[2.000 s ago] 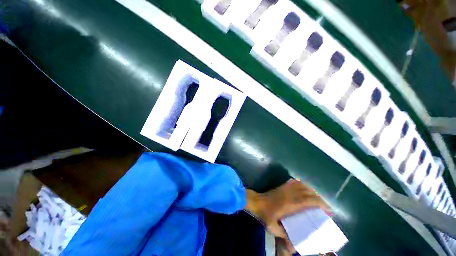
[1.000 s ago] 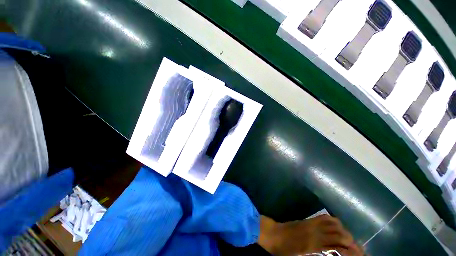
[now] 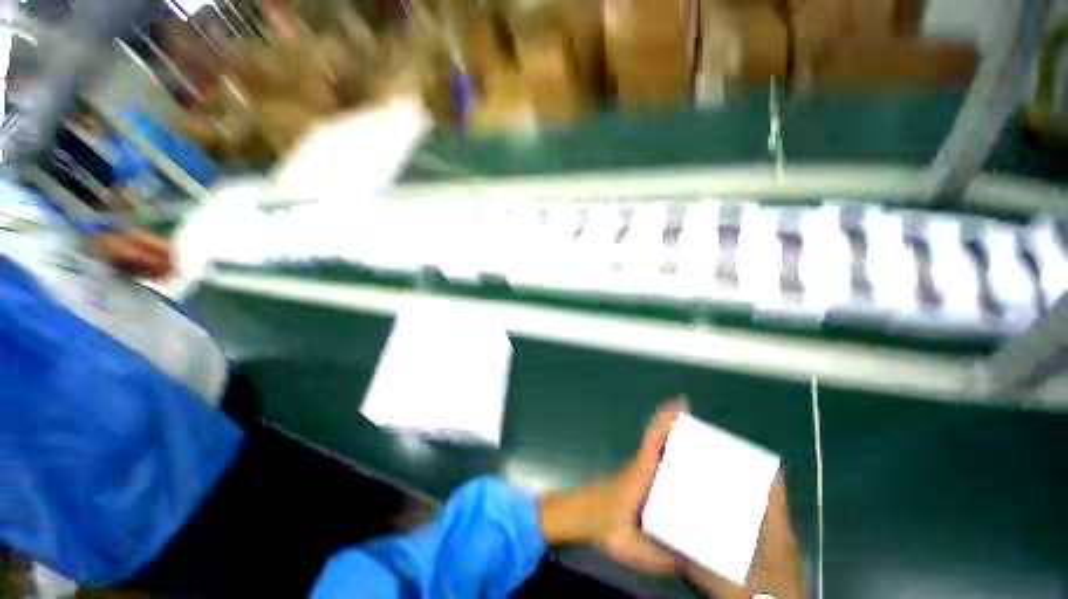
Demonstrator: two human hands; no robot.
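A plain white block (image 3: 711, 497), perhaps a box or a stack of inserts, is held low at the right. My left hand (image 3: 627, 515), bare with a blue sleeve, grips its left side and underside. My right hand (image 3: 782, 548) is pressed along its right side, mostly hidden and cut off by the lower edge. A second white block (image 3: 443, 374) stands on the green bench to the left, untouched. Glare and blur hide any cutout in it.
A row of white inserts with dark watch shapes (image 3: 791, 260) runs behind a white rail (image 3: 656, 339). A person in blue (image 3: 105, 433) is close at the left. A grey post stands at the right, brown cartons (image 3: 650, 53) behind.
The view has swung up and along the line. The two inserts seen earlier with open cutouts now appear as one plain white block. The white block at my hands has come fully into view.
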